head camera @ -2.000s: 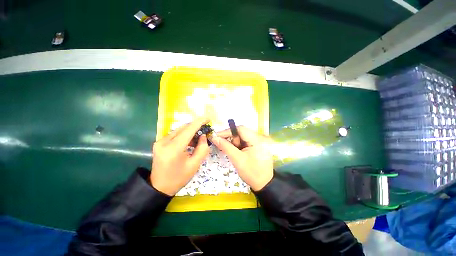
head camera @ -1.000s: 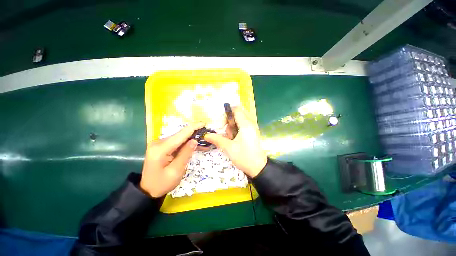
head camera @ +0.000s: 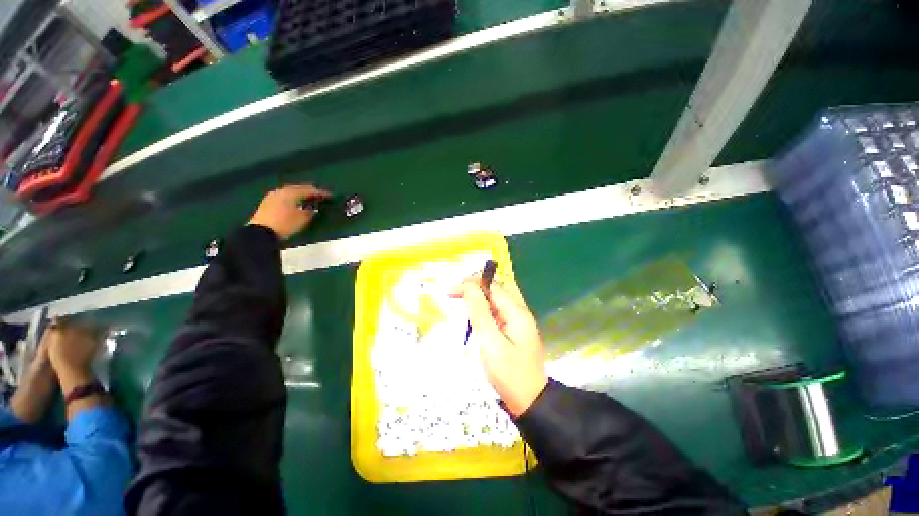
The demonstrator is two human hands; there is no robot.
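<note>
My left hand [head camera: 284, 211] reaches over the green conveyor belt [head camera: 413, 186], with a small black unit [head camera: 310, 205] between its fingertips; the grip is small and blurred. Another black unit [head camera: 353, 206] lies on the belt just right of it. My right hand [head camera: 512, 343] is over the right side of the yellow tray [head camera: 364, 403], closed on dark tweezers [head camera: 489, 273], their upper end sticking up above the fingers. Small white parts [head camera: 433, 425] fill the tray.
More units [head camera: 485, 179] lie on the belt. A white rail [head camera: 584, 206] and slanting post [head camera: 705, 111] stand ahead. An amber film [head camera: 635, 302], wire spool [head camera: 818, 418] and clear tray stack [head camera: 857, 252] are right. Another person's hands [head camera: 76, 358] are left.
My left hand has left the tray and moved forward-left to the belt with the black unit. My right hand stays over the tray with the tweezers. The view has turned left and up.
</note>
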